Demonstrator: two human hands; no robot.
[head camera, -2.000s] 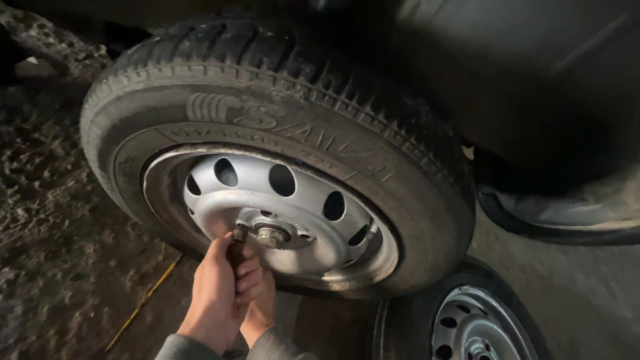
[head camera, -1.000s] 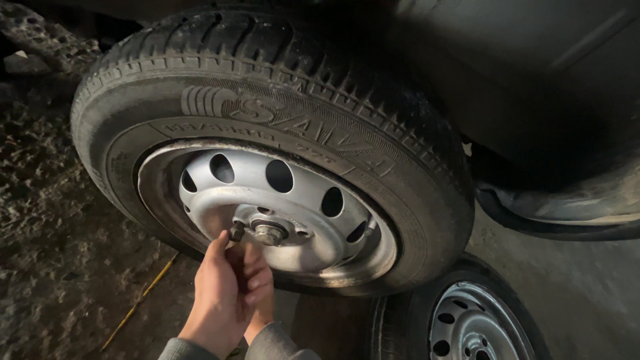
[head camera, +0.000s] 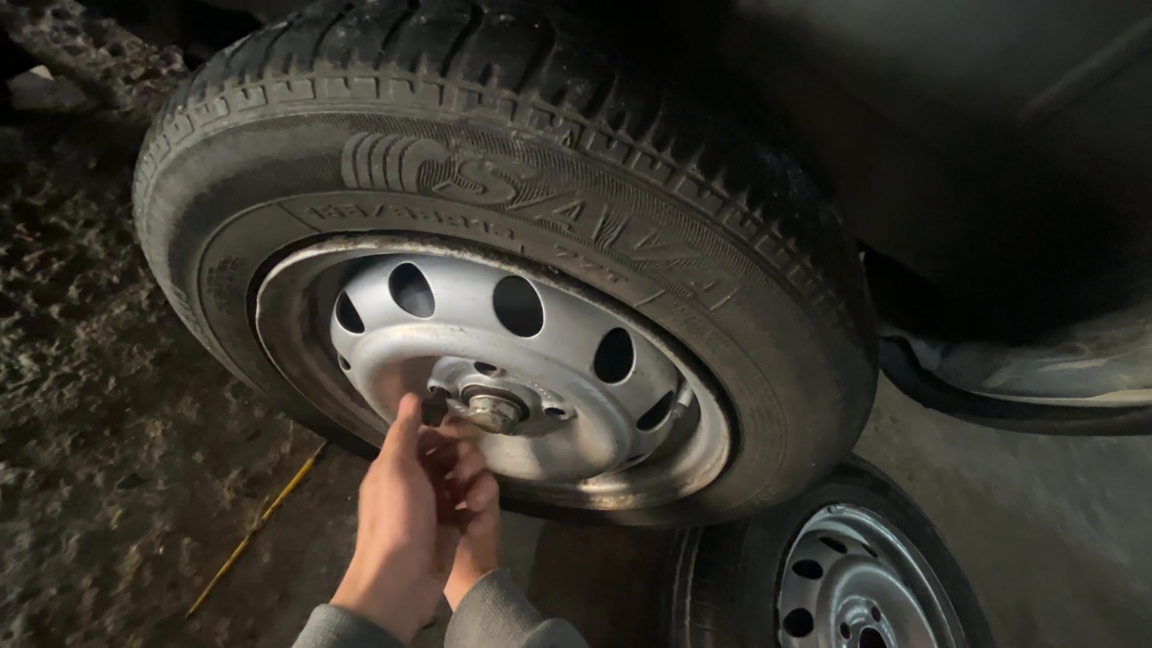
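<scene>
A Sava tyre (head camera: 783, 360) on a silver steel wheel rim (head camera: 558, 450) fills the middle of the view. Its hub centre (head camera: 495, 409) stands out among the bolt holes. My left hand (head camera: 396, 522) has its thumb and fingers at a dark wheel bolt (head camera: 436, 407), at the hole left of the hub centre. Close beside it, my right hand (head camera: 472, 504) has bent, slightly blurred fingers just under the bolt. Whether the right hand touches the bolt is hidden.
A second wheel with a silver rim (head camera: 864, 576) lies on the ground at the lower right. Dark car bodywork (head camera: 972, 108) hangs above right. A thin yellow strip (head camera: 261, 522) lies on the ground at the left, by rough, stony ground (head camera: 81, 378).
The fingers of my right hand have shifted and loosened around the bolt, which shows more clearly than two seconds ago. My left hand stays at the bolt.
</scene>
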